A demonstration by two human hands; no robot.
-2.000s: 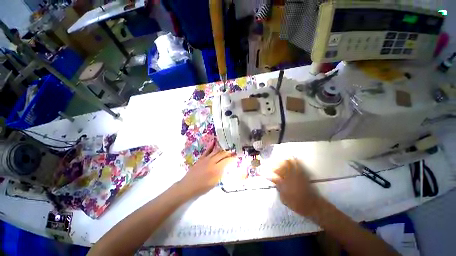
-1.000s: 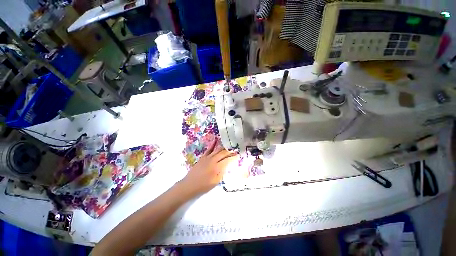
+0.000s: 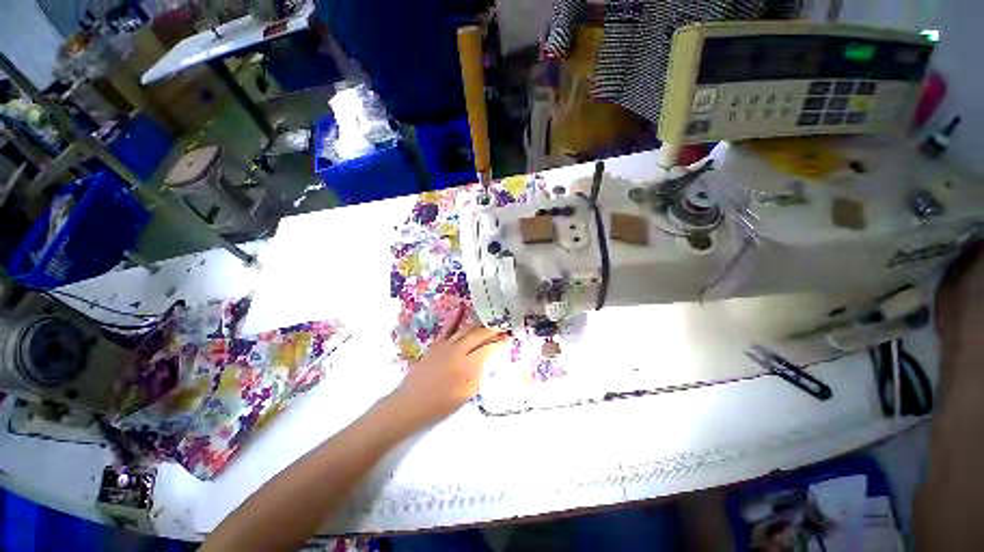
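A floral fabric panel (image 3: 424,283) lies flat on the white table, partly under the sewing machine head (image 3: 534,253). My left hand (image 3: 453,361) rests on the panel's near part, just left of the needle area, fingers spread toward the machine. The presser foot and needle area (image 3: 548,343) is brightly lit, and a bit of floral fabric shows beside it. My right hand is not visible; only my right arm shows, large and cut off, at the far right edge.
A second floral pile (image 3: 232,388) lies at left by another machine (image 3: 45,350). Open thread snips (image 3: 791,372) and black-handled scissors (image 3: 904,380) lie at right. A control panel (image 3: 798,86) stands above the head. A blue bin (image 3: 367,162) stands behind the table; a person in dark clothing is beyond.
My right hand has left the fabric beside the needle, and its arm now shows at the far right edge. My left hand has stayed on the panel. A dark-clothed person shows more behind the table.
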